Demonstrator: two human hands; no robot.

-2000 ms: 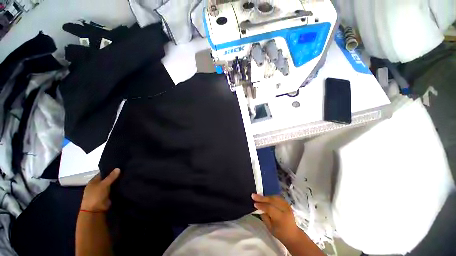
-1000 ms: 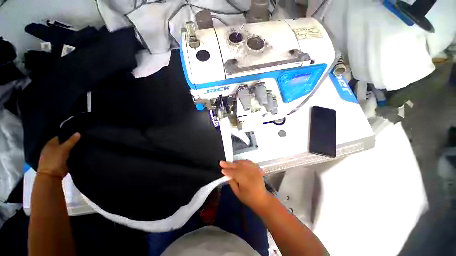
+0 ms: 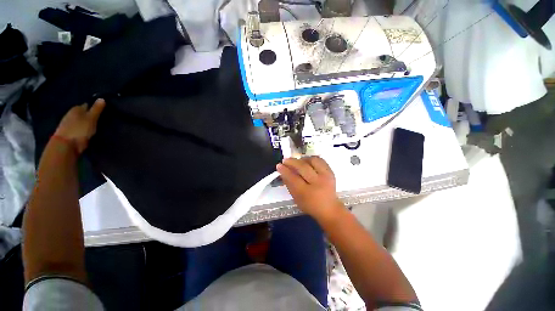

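The black panel (image 3: 182, 152) lies on the machine table, its right edge at the needle area (image 3: 283, 130) of the white and blue overlock machine (image 3: 335, 58). The white panel (image 3: 176, 238) shows under it as a curved white border along the near edge. My right hand (image 3: 309, 182) pinches the panels' edge just in front of the presser foot. My left hand (image 3: 80, 126) grips the far left part of the black panel, its fingertips partly hidden in dark fabric.
A dark stack of black pieces (image 3: 109, 58) lies behind left. A smartphone (image 3: 406, 160) lies on the table right of the machine. A large white pile (image 3: 456, 237) is below the table's right edge. Grey-white fabric (image 3: 198, 24) lies behind the machine.
The black panel has been fed away from me, towards the machine. Both hands have moved forward with it, the right one now close to the needle. The white border has come into view.
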